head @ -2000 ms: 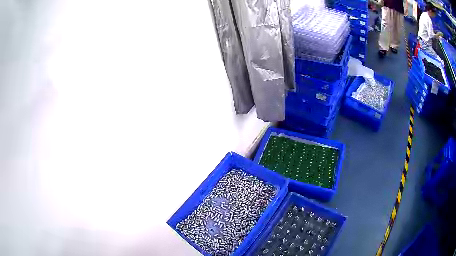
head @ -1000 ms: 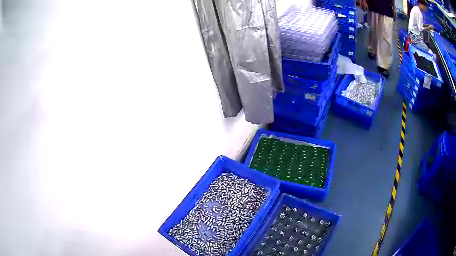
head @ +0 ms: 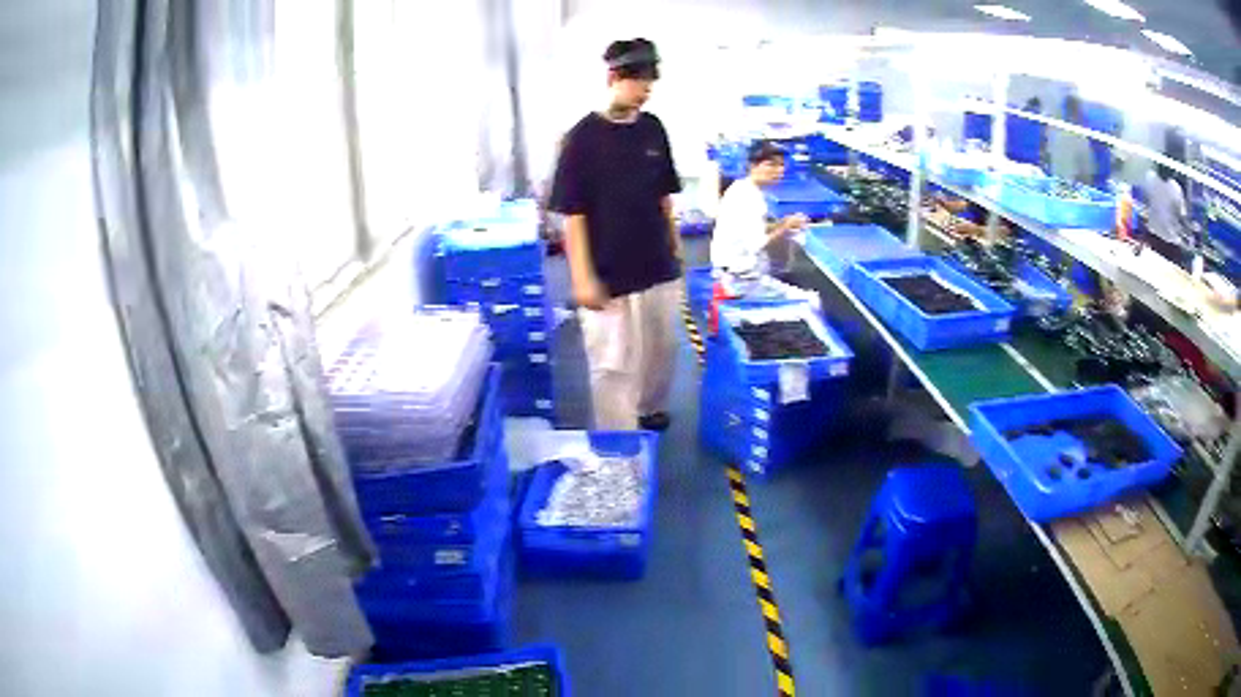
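Observation:
Neither of my hands is in the picture. Nearest in front, a blue crate (head: 555, 667) with green parts is cut off by the bottom edge. Behind it stands a stack of blue crates (head: 433, 586) with clear blister trays (head: 402, 381) piled on top. A blue crate of small silver pieces (head: 595, 493) stands on the floor to the right of the stack, with a whitish bag at its back left.
A person (head: 619, 232) stands in the aisle; another person in white (head: 746, 232) sits by the bench. A yellow-black line (head: 757, 579) runs along the floor. A blue stool (head: 915, 545) stands beside the bench, which holds blue crates (head: 1075, 456) and a tan cardboard mat (head: 1150, 592).
The view has swung up and to the right. The open crates of silver pieces and spaced parts at the bottom have left the picture. The bench, stool and more of both people now show.

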